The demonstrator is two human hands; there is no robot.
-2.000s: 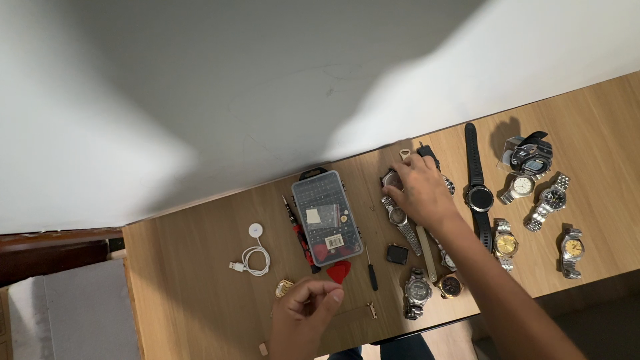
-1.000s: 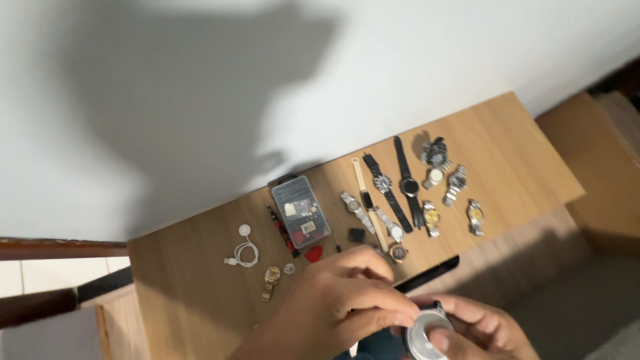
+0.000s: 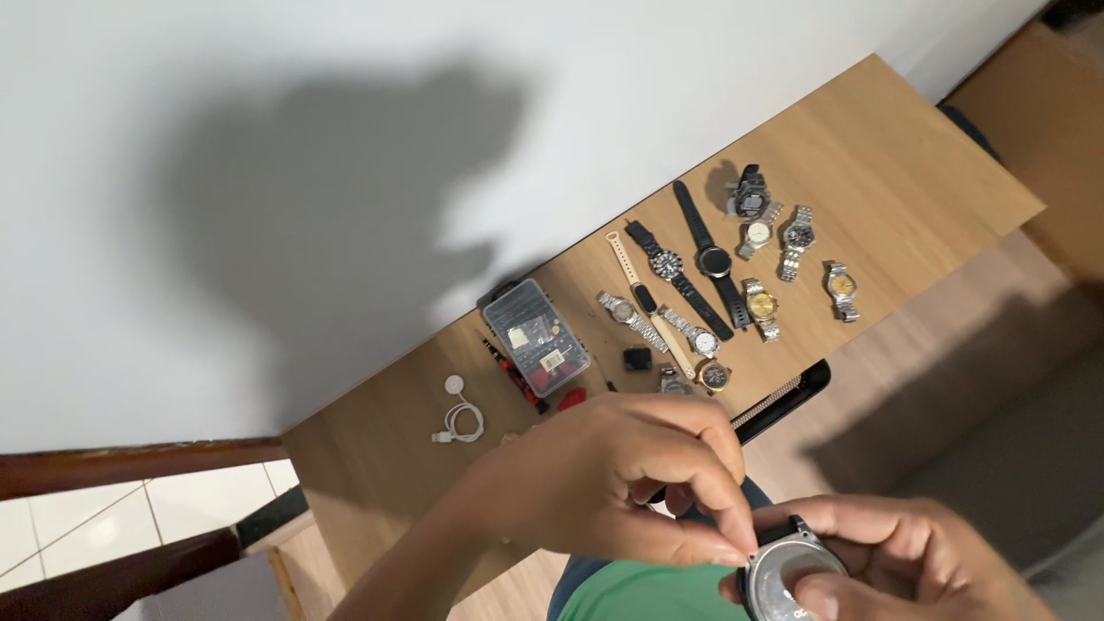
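My right hand (image 3: 897,552) holds a round watch case (image 3: 780,582) at the lower right, its metal back turned up and the thumb across it. The thumb and index finger of my left hand (image 3: 638,483) meet at the case's upper left edge, beside a lug; whether they pinch a small part there cannot be told. On the wooden table behind lie several watches, among them a black-strapped watch (image 3: 714,261), a gold-dialled watch (image 3: 762,306) and a fitness band with a beige strap (image 3: 645,299).
A clear plastic case (image 3: 536,336) of small parts lies left of the watches, with a red and black screwdriver (image 3: 513,375) alongside. A white charging cable (image 3: 464,420) is coiled farther left. A black tray (image 3: 785,401) juts out at the table's front edge.
Two seconds ago both hands were over the table, one reaching among the watches. Both are now together in front of the table edge, with a watch case held. The view has shifted and turned.
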